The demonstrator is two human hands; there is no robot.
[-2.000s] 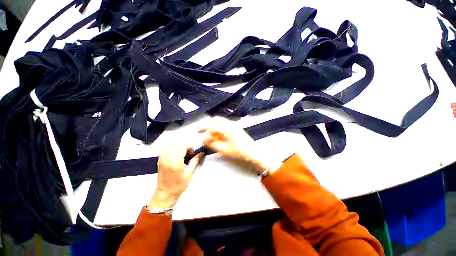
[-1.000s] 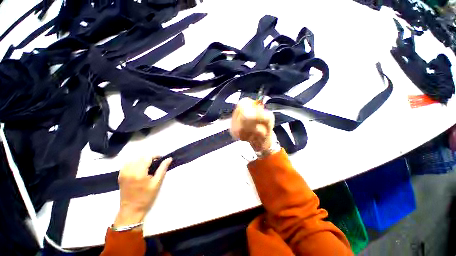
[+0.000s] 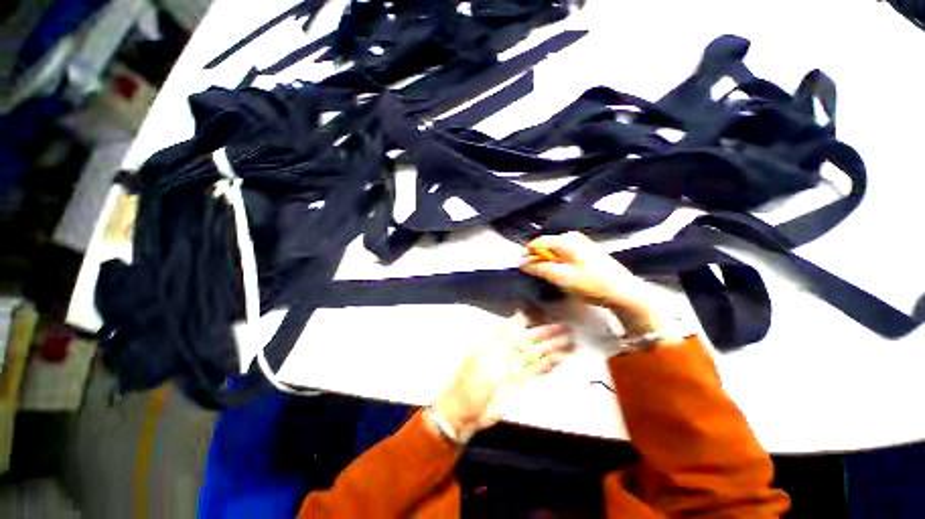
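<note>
A dark fabric strip runs across the white table from the tied bundle to my hands. My right hand is closed around a small tool, of which only an orange part shows at the fingers; the strip passes under this hand. My left hand is just below the strip, blurred, with its fingers apart and nothing visible in it. The strip between the hands is dark and blurred, so any fingertip contact is hidden.
Looped dark strips lie beyond my hands. A darker heap is farther back. A white cord binds the bundle at the left table edge. Blue plastic shows below the table's edge.
The view has swung left. My right hand has come back from farther right along the strip. My left hand has left its grip on the strip and is now nearer my right hand.
</note>
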